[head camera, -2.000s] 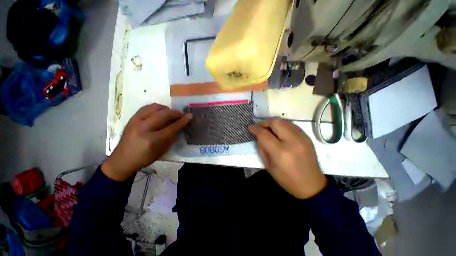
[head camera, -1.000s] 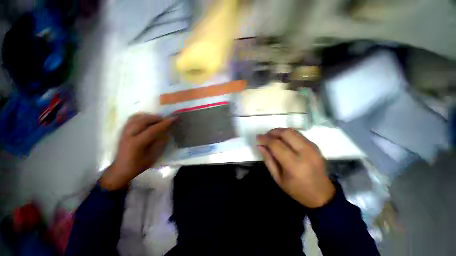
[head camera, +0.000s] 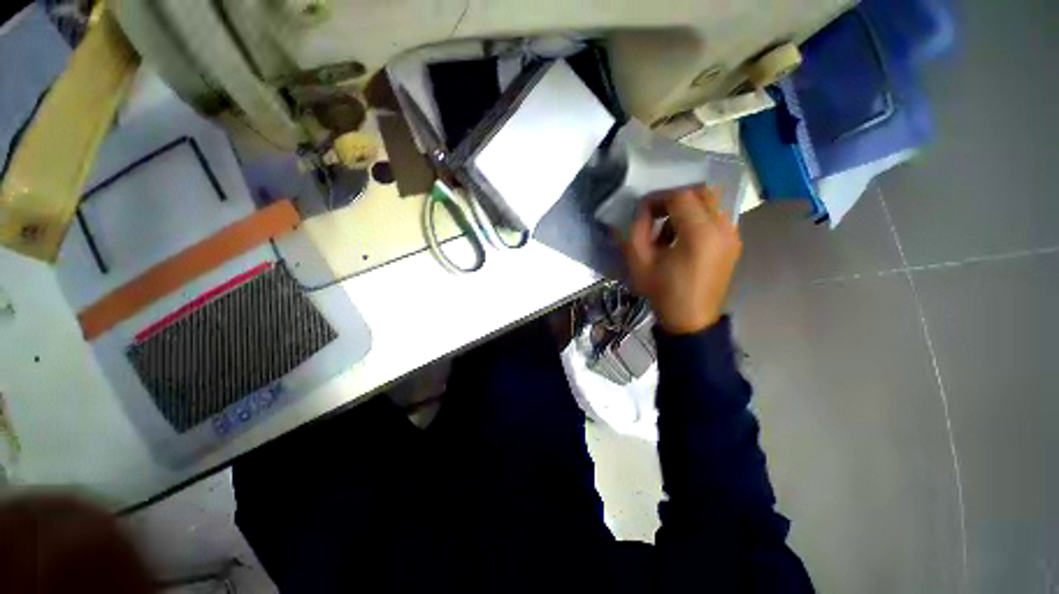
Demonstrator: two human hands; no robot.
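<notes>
The dark striped panel piece (head camera: pixel 232 348) lies on the translucent sewing template (head camera: pixel 337 337), below its red strip (head camera: pixel 203 302) and orange strip (head camera: pixel 192 267). Blue handwriting shows at the template's near edge. My right hand (head camera: pixel 685 253) is over the grey stack at the table's right end, fingers pinched on a light grey panel piece (head camera: pixel 650 180) that looks bent and blurred. My left hand (head camera: pixel 70 551) is a dark blur cut off at the bottom left corner; its fingers cannot be made out.
Scissors (head camera: pixel 455 238) with green and pale handles lie right of the needle area. A stack of dark pieces under a white sheet (head camera: pixel 540 145) lies beside them. The yellow block (head camera: pixel 58 151) is at upper left, the machine head (head camera: pixel 383 23) above. A blue bag (head camera: pixel 865 87) is beyond the table.
The view has swung right. My right hand has left the template area and taken hold of a light grey piece at the stack. My left hand is off the dark panel piece, which stays on the template.
</notes>
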